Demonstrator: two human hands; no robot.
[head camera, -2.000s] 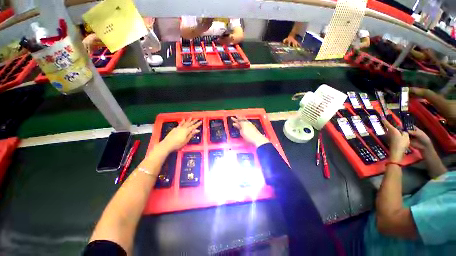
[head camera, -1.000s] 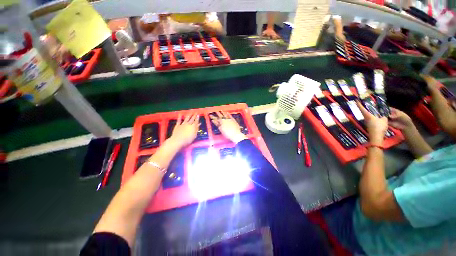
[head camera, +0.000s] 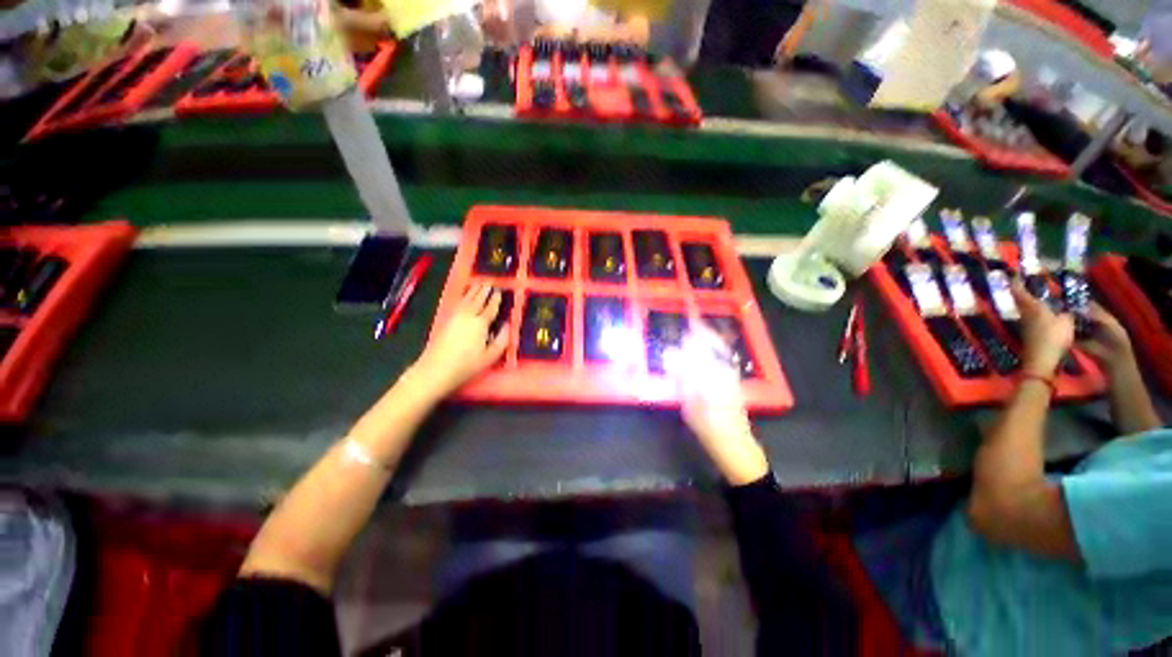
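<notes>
A red-orange tray (head camera: 604, 383) lies in front of me with two rows of closed black flip phones, each with a small gold mark. My left hand (head camera: 465, 340) rests its fingertips over the phone in the near row's left slot, which it mostly hides. My right hand (head camera: 710, 383) is over the near row's right end, washed out by a bright glare, so whether it grips anything cannot be told. A closed flip phone (head camera: 542, 326) lies in its slot between my hands.
A smartphone (head camera: 373, 271) and red pens (head camera: 405, 293) lie left of the tray. A cream fan (head camera: 855, 238) and more red pens (head camera: 860, 349) stand or lie right. At right, a person holds open phones over another red tray (head camera: 951, 385). A grey post (head camera: 368, 161) stands beyond.
The view has shifted, showing the tray farther up. Both my hands have moved from the far row to the near row, the left to its left end, the right to its right end.
</notes>
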